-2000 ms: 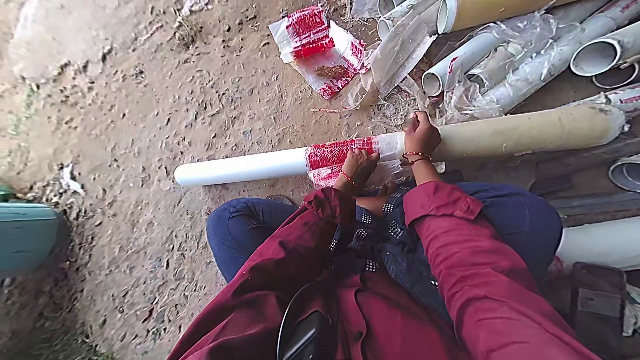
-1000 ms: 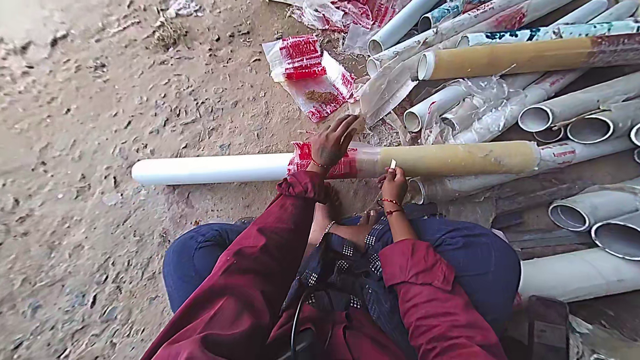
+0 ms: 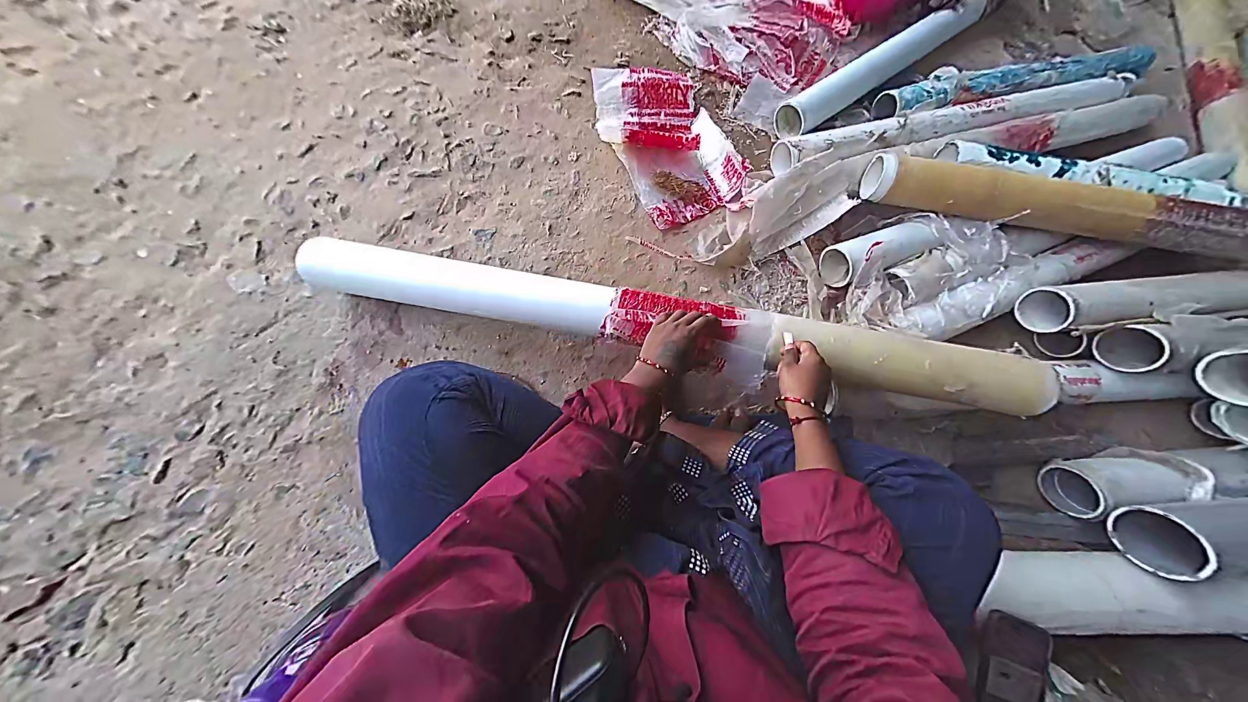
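Note:
A long pipe lies across in front of my crossed legs, its left part a smooth white tube (image 3: 458,288), its right part covered in tan material (image 3: 916,363). Red-printed plastic film (image 3: 634,314) wraps its middle, with clear film (image 3: 749,346) just right of the print. My left hand (image 3: 680,341) rests on the printed film, palm down. At the edge between clear film and tan covering, my right hand (image 3: 804,370) is closed on a small white object (image 3: 788,339), which sticks up past the fingers; what it is I cannot tell.
Several loose pipes (image 3: 1102,297) are piled at the right, some with torn plastic around them. Beyond the pipe lies a scrap of red-and-white printed film (image 3: 658,107) on the rough dirt ground (image 3: 175,292). A dark phone-like object (image 3: 1014,653) is beside my right knee.
Two seconds ago both hands were on the film-wrapped middle. One second ago my left hand was raised with fingers spread; now it lies on the film. The view has shifted.

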